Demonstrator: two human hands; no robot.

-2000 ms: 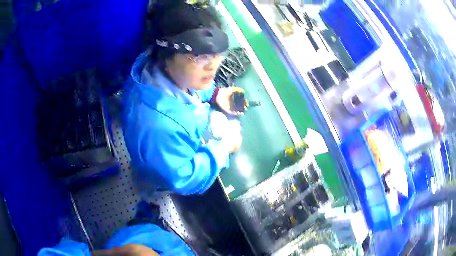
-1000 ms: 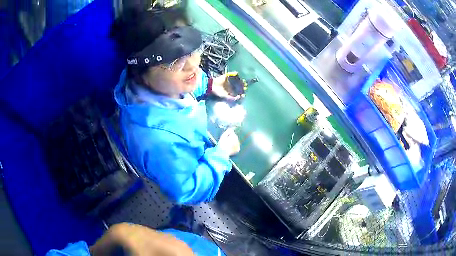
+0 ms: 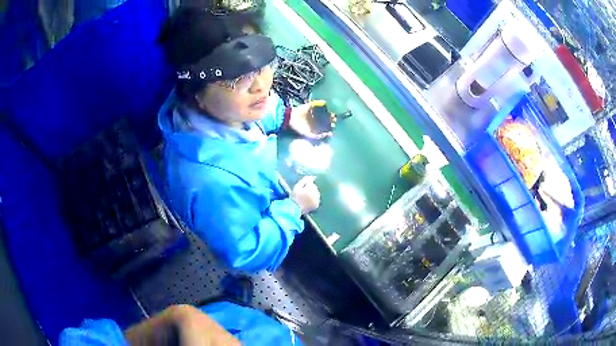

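Observation:
My left hand (image 3: 182, 327) shows at the bottom edge, blurred and cut off, between a blue sleeve and more blue cloth; its fingers cannot be made out. My right hand cannot be seen. A seated person (image 3: 219, 176) in a blue smock and black cap holds a black-and-yellow unit (image 3: 322, 121) in one hand over the green bench (image 3: 361, 159). The person's other hand is at the bench edge. A pale parts tray (image 3: 415, 240) with dark compartments lies at the near end of the bench, with a small yellow item (image 3: 413, 166) beyond it.
A dark tangled pile (image 3: 297, 71) lies beyond the person. A blue bin (image 3: 503, 182) with mixed contents and a white device (image 3: 490, 67) stand at the right. A dark slotted crate (image 3: 111, 196) is behind the person. Wire mesh shows at the lower right.
The view has shifted and steadied since two seconds ago. The person's hand with the unit is turned more palm-up. My left hand stays at the bottom edge.

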